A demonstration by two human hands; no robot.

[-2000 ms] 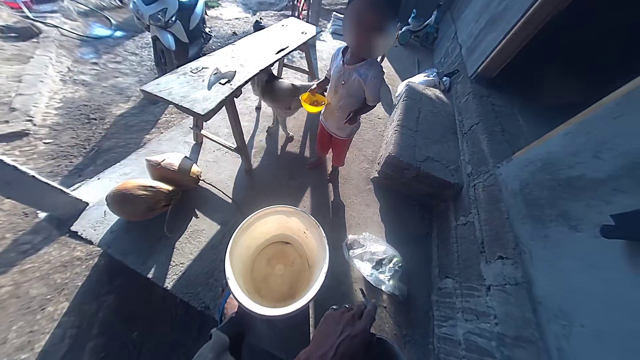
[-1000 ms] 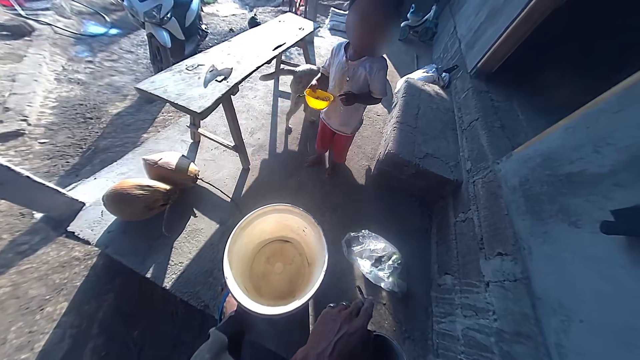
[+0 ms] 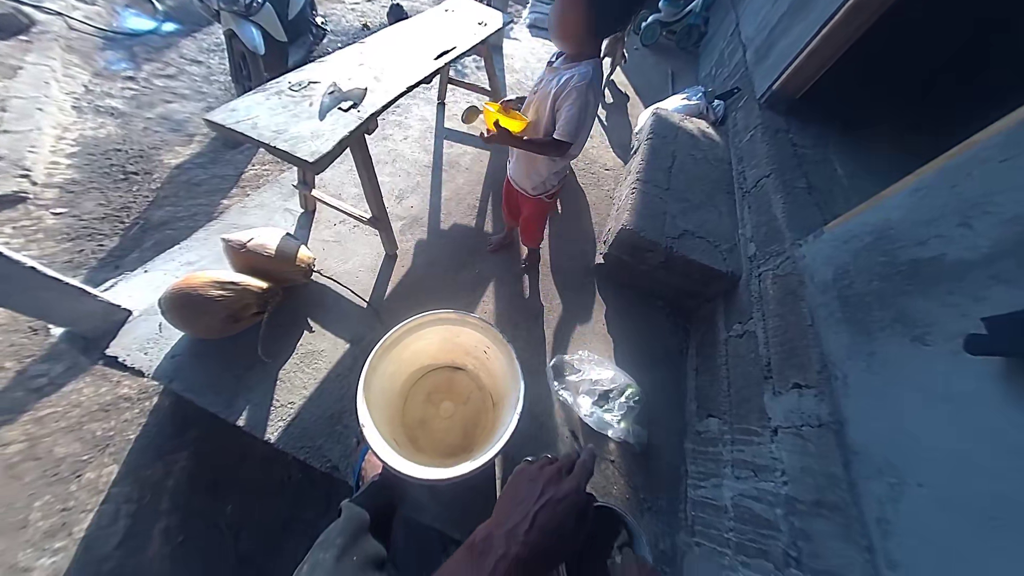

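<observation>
A white plastic bucket (image 3: pixel 448 408), with nothing seen inside but its stained bottom, stands in front of my knees. Just right of it, my right hand (image 3: pixel 544 496) is bent over with its back up; what its fingers hold is hidden. Below that hand, the rim of a dark round container (image 3: pixel 632 524) partly shows. A clear plastic bag (image 3: pixel 596 392) lies on the ground beyond the hand. My left hand cannot be made out. Farther off, a person (image 3: pixel 552 120) holds a yellow bowl (image 3: pixel 506 118) with a spoon or ladle at its edge.
Two coconuts (image 3: pixel 216 304) lie on the concrete at left. Behind them stands a wooden bench (image 3: pixel 320 104), with a parked motorbike (image 3: pixel 256 32) beyond. A concrete block (image 3: pixel 676 200) sits by the wall at right, a white bag (image 3: pixel 684 104) at its far end.
The person with the yellow bowl has turned toward the bench and holds the bowl farther left. The animal seen by the bench earlier is now mostly out of sight. My right hand stays beside the bucket.
</observation>
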